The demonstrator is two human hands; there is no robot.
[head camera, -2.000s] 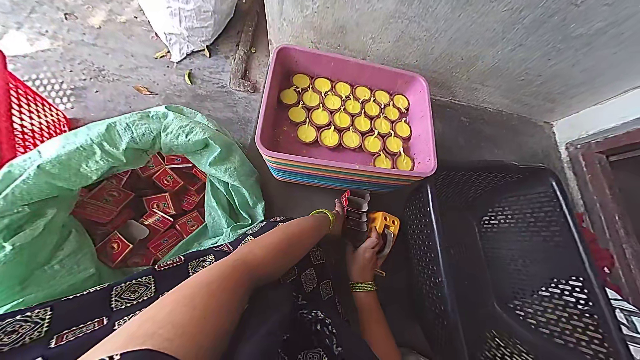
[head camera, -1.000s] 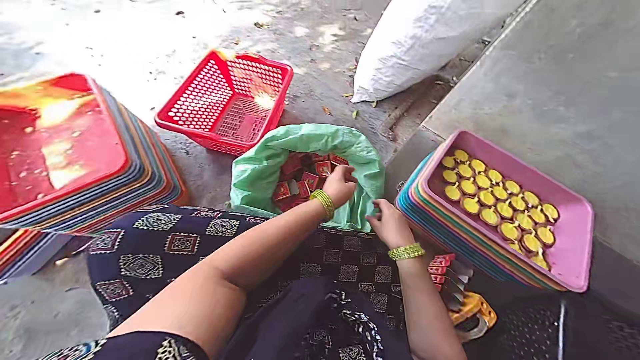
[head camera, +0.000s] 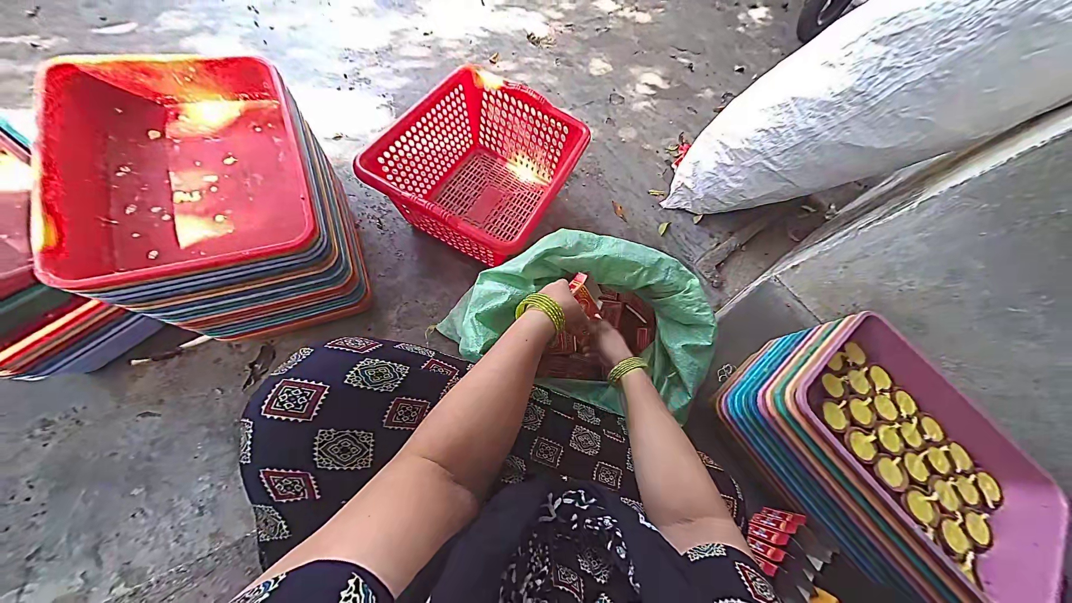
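Observation:
Both my hands are inside the mouth of a green woven plastic sack (head camera: 682,310) that holds many small red printed boxes (head camera: 636,322). My left hand (head camera: 568,308) has a red box (head camera: 584,293) at its fingers, held upright above the others. Close beside it, my right hand (head camera: 605,342) reaches in among the boxes; its fingers are partly hidden, and whether it grips one does not show. Several red boxes (head camera: 772,536) stand in a row by my right elbow. Yellow-filled round cups (head camera: 913,461) with wicks sit in the pink tray (head camera: 1026,511) on a stack.
A perforated red basket (head camera: 494,193) stands beyond the sack. At the left is a tall stack of trays topped by a red one (head camera: 243,176), with another stack (head camera: 67,335) beside it. A white woven sack (head camera: 804,126) lies against the concrete ledge (head camera: 938,251).
Two seconds ago both hands were by the row of red boxes and a yellow tool beside the black crate. Now both are in the green sack, with a red box at the left hand. The view has swung left.

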